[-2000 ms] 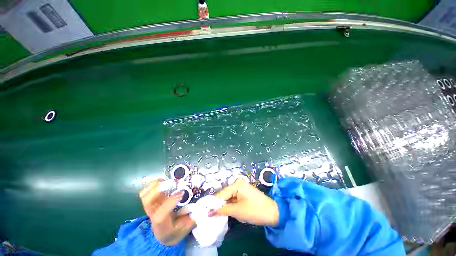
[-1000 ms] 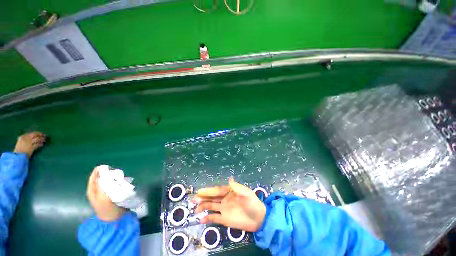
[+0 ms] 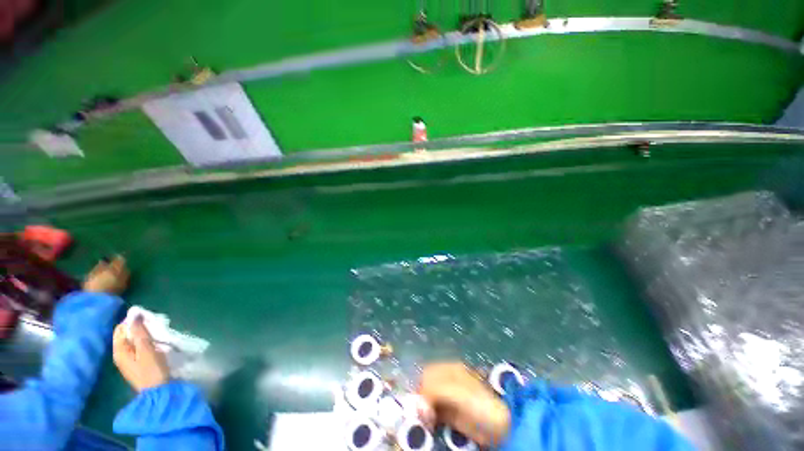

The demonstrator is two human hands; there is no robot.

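The clear blister tray (image 3: pixel 467 299) lies flat on the green belt. Several round modules with white rings and dark centres, one of them a module (image 3: pixel 366 350) at the tray's left side, sit in its left and near part. My right hand (image 3: pixel 463 401) is over the near part of the tray, blurred, with its fingers bent down among the modules; its fingertips are unclear. My left hand (image 3: pixel 141 357) is left of the tray above the belt and holds a crumpled white wipe (image 3: pixel 167 333).
A stack of blister trays (image 3: pixel 732 291) stands at the right. Another person's hand (image 3: pixel 107 276) and blue sleeve are at the far left, near a red object (image 3: pixel 46 240). A faint ring (image 3: pixel 298 231) lies on the belt. A white sheet (image 3: pixel 304 432) is at the near edge.
The view has shifted. My left hand has moved away from the tray to the left with the wipe. My right hand has turned from spread fingers to fingers bent down over the modules.
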